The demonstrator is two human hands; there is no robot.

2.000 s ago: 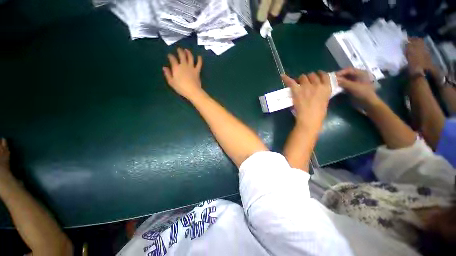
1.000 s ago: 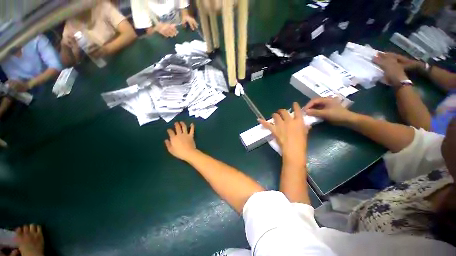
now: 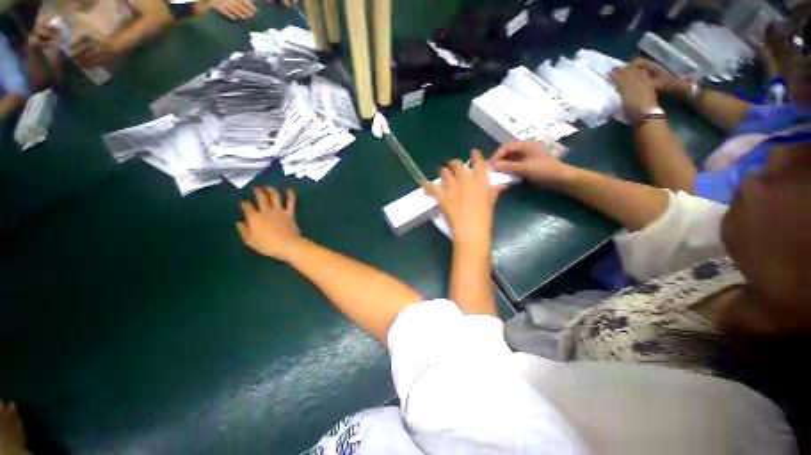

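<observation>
A long white carton (image 3: pixel 412 210) lies slanted on the green table (image 3: pixel 178 293) beside the pale seam strip. My right hand (image 3: pixel 466 197) is on top of it, with the thumb on the near side and the fingers over the carton. A neighbour's hand (image 3: pixel 531 163) touches the carton's far right end. That end is partly hidden by the fingers. My left hand (image 3: pixel 269 225) rests palm down on the table with its fingers spread and holds nothing. It is left of the carton and below a loose heap of folded leaflets (image 3: pixel 244 124).
White cartons (image 3: pixel 520 107) lie to the upper right, near another worker's hands (image 3: pixel 636 89). Pale posts (image 3: pixel 357 53) stand between the leaflet heap and dark items with small labels. More white cartons (image 3: pixel 698 51) lie farther right. Workers' hands show at the upper left. Part of a hand shows at the lower left edge.
The view has swung, bringing in the posts and whole leaflet heap, then shifting slightly right. My left hand stays flat on the table and my right hand stays on the carton.
</observation>
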